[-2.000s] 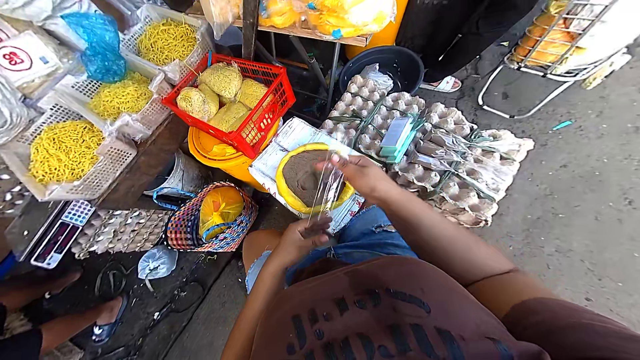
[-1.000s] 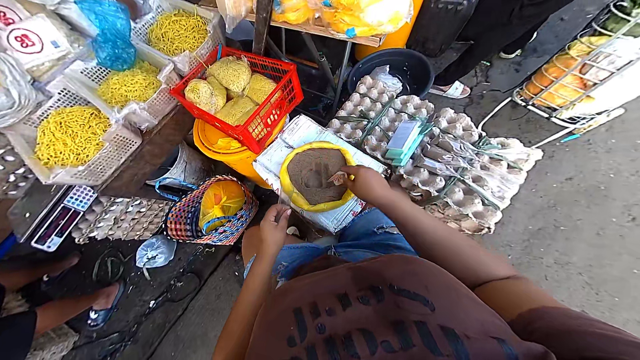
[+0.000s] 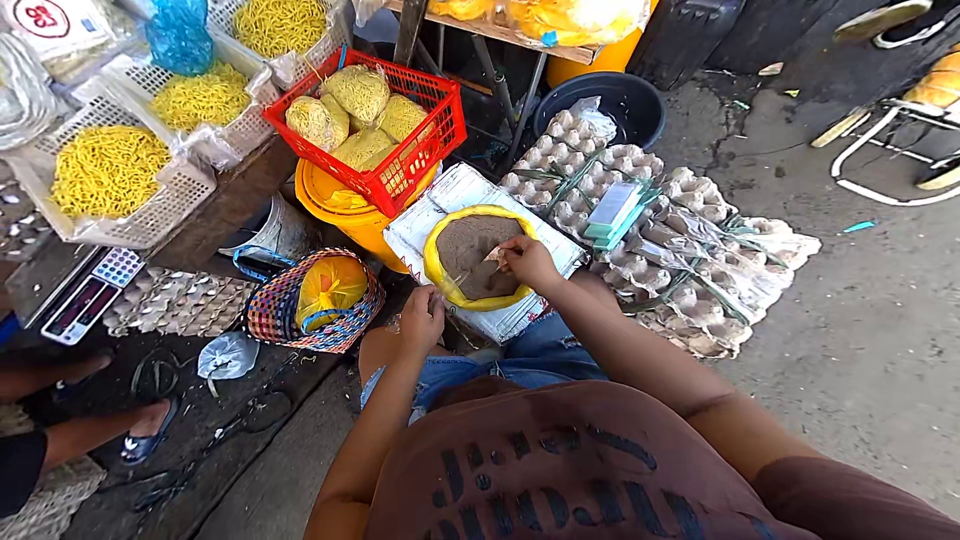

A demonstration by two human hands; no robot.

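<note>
A yellow plastic bag with its rim rolled down (image 3: 487,304) holds a grey-brown powder (image 3: 469,244) and rests on a white cardboard box (image 3: 420,217). Over the powder, my right hand (image 3: 529,262) grips a small light-coloured scoop-like piece (image 3: 495,256), its tip at the powder. My left hand (image 3: 422,319) is just left of the bag's rim, fingers pinched together; something thin and clear seems to be at the fingertips, too faint to name.
Stacked egg trays (image 3: 675,285) lie to the right, with small plastic packs (image 3: 619,214) on top. A red crate (image 3: 442,142) of bagged noodles sits on a yellow bucket (image 3: 360,225). A woven basket (image 3: 262,319), digital scale (image 3: 90,296) and black basin (image 3: 645,112) surround the box. Another person's foot (image 3: 150,420) is lower left.
Two seconds ago both hands stretched a clear, thin plastic piece above my lap and the bag. My right hand has since moved to the powder, while my left has stayed near the bag's left side.
</note>
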